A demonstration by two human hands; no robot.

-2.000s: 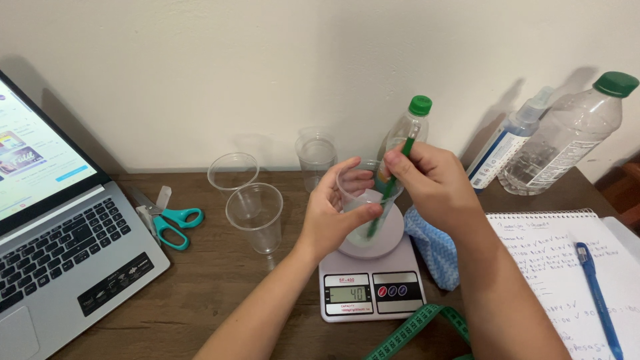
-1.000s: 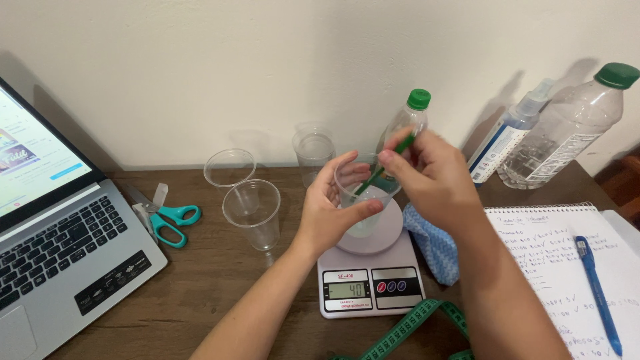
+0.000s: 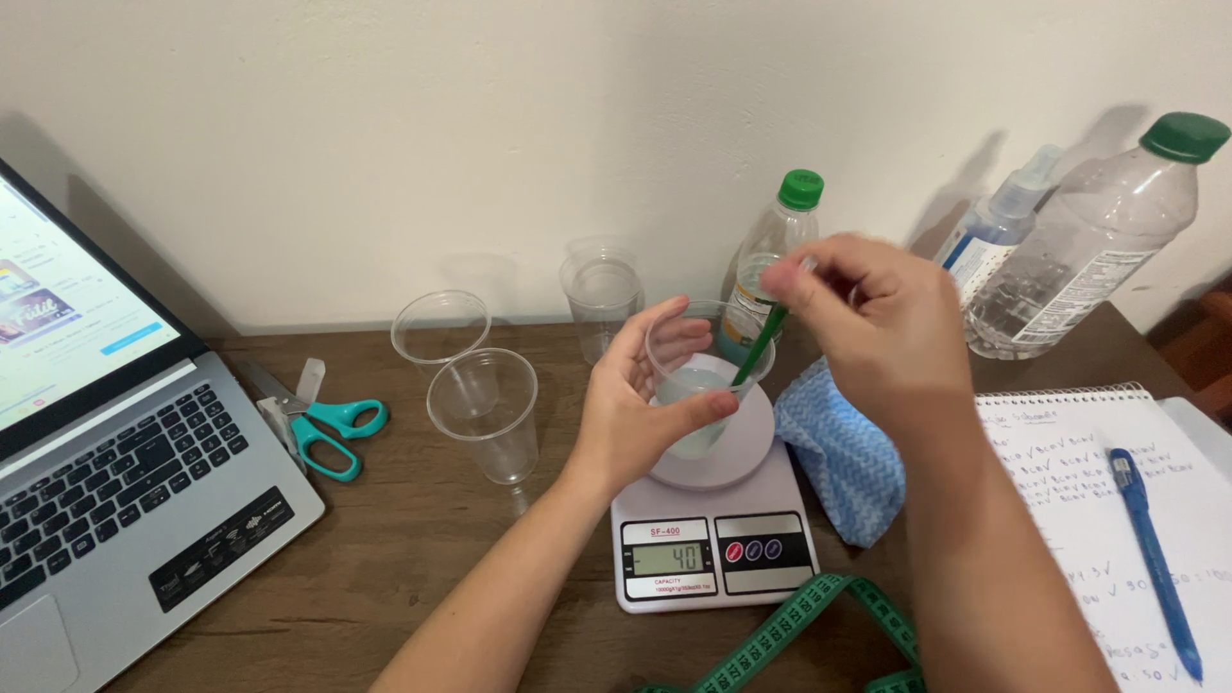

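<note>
A clear plastic cup point(image 3: 695, 414) with pale cloudy liquid is held in my left hand point(image 3: 650, 390), tilted over the round plate of a white digital kitchen scale point(image 3: 714, 539). My right hand point(image 3: 871, 327) pinches the upper end of a green stick point(image 3: 760, 345), whose lower part reaches into that cup. Whether the cup touches the plate cannot be told. Just behind the hands stands a small clear bottle with a green cap point(image 3: 801, 191). A blue patterned cloth point(image 3: 847, 452) lies against the scale's right side.
Left are an open laptop point(image 3: 173, 520), teal-handled scissors point(image 3: 332, 433) and clear cups point(image 3: 486, 414), point(image 3: 441, 332). Another cup point(image 3: 602, 289) stands near the wall. Right are a spray bottle point(image 3: 991, 231), a large bottle point(image 3: 1088, 250), a notebook point(image 3: 1068, 539) and blue pen point(image 3: 1155, 568). A green measuring tape point(image 3: 789, 626) lies in front.
My right hand has risen a little with the green stick, and the stick's angle in the cup has shifted. My left hand stays around the cup.
</note>
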